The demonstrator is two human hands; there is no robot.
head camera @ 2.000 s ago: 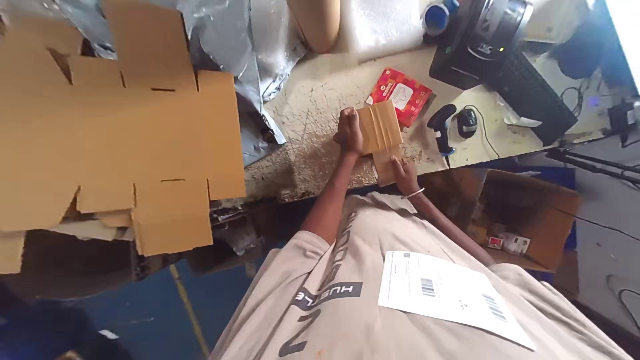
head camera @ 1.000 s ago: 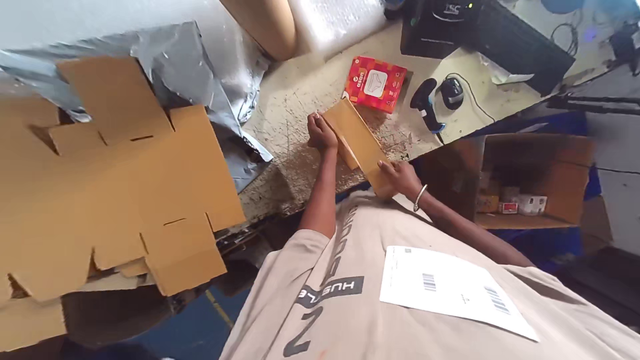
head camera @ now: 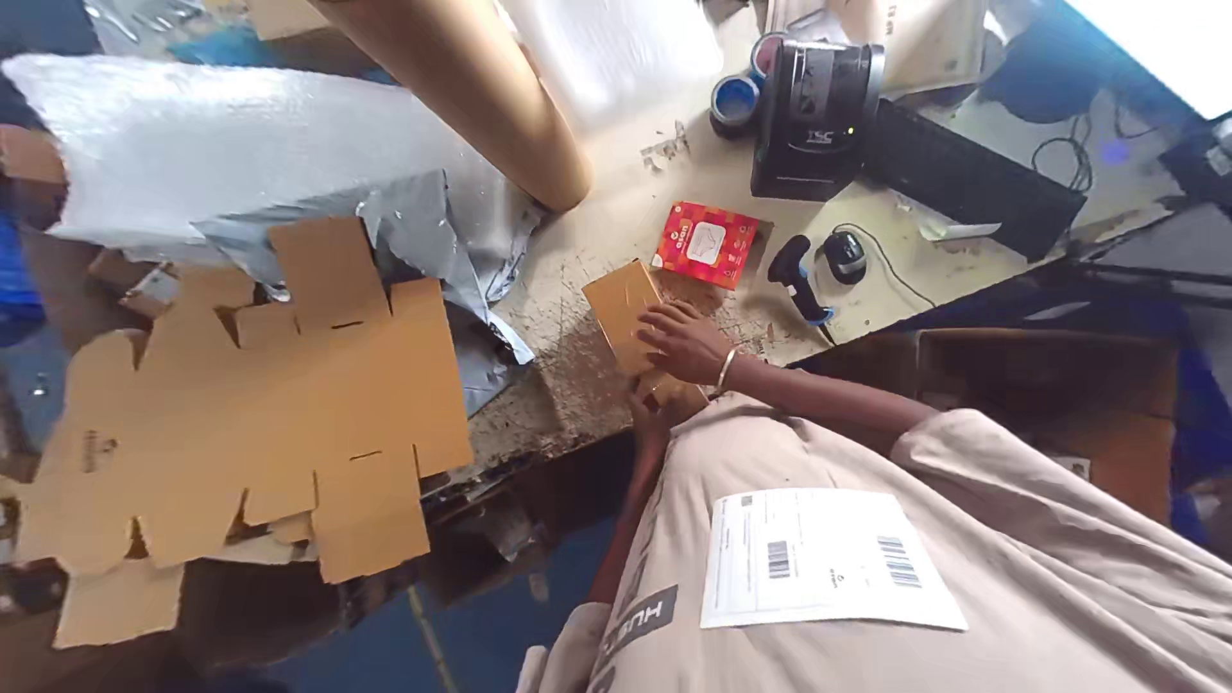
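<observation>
A small brown cardboard box is at the table's front edge, close to my body, with loose flaps toward me. My right hand lies over its right side, fingers spread on the cardboard. At the lower end of the box is my left hand, mostly hidden by the flaps, so its grip is unclear. Just beyond the box lies a red patterned packet with a white patch. A shipping label with barcodes is on the front of my shirt.
Flat die-cut cardboard sheets cover the left side, near bubble wrap and a grey plastic mailer. A brown paper roll lies behind. At right are a TSC label printer, a keyboard, a barcode scanner and a mouse.
My left hand has moved from the far left side of the small box to its near end. My right hand has moved onto the side of the box. The view has shifted.
</observation>
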